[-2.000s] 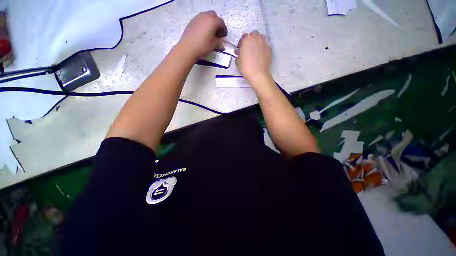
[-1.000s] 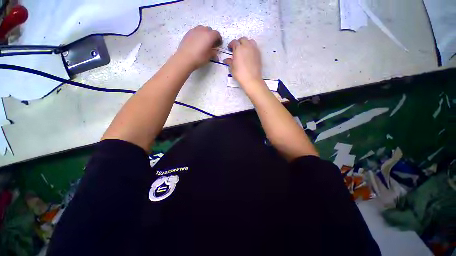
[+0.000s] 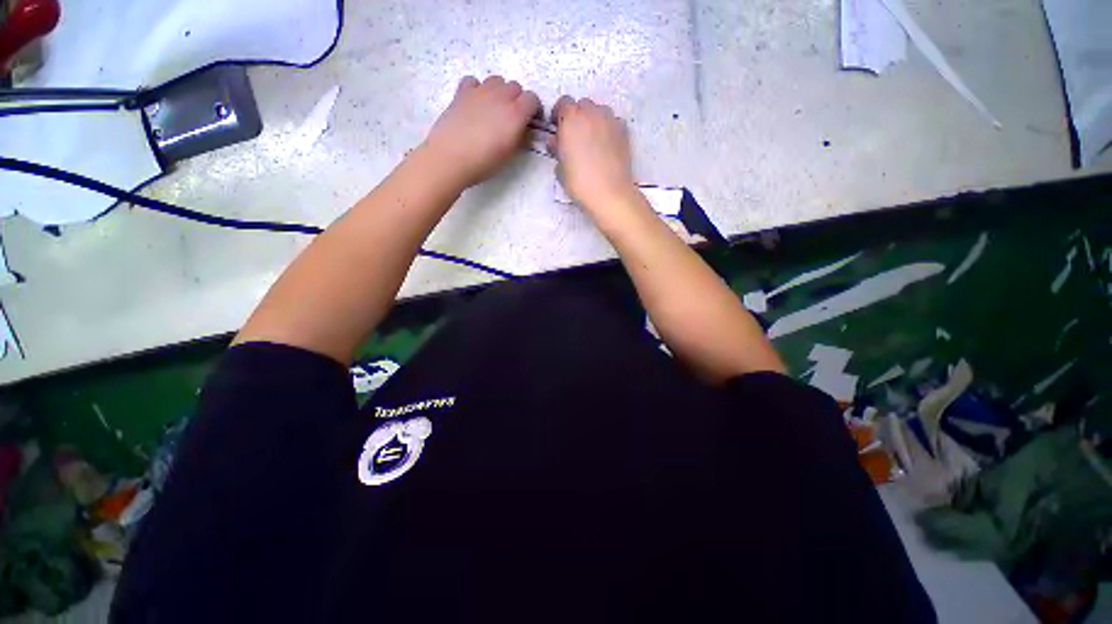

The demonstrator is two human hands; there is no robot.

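My left hand (image 3: 488, 128) and my right hand (image 3: 591, 152) are close together over the table. Both hold a small narrow piece (image 3: 541, 134), pale with dark edges, between their fingers. Most of it is hidden by the fingers. Another small white piece with a dark side (image 3: 665, 199) lies beside my right wrist, partly under the forearm, near the table's front edge.
The cutter's grey base plate (image 3: 205, 116) stands at the left by the white-topped lay (image 3: 207, 31); its red body (image 3: 27, 24) is cut off. A black cord (image 3: 244, 223) crosses the pale table (image 3: 768, 159). White offcuts (image 3: 872, 37) lie far right; scraps litter the green floor.
The hands have drawn closer together around the small piece, which shows less between them. The view has shifted, so the cutter and lay sit higher and further left.
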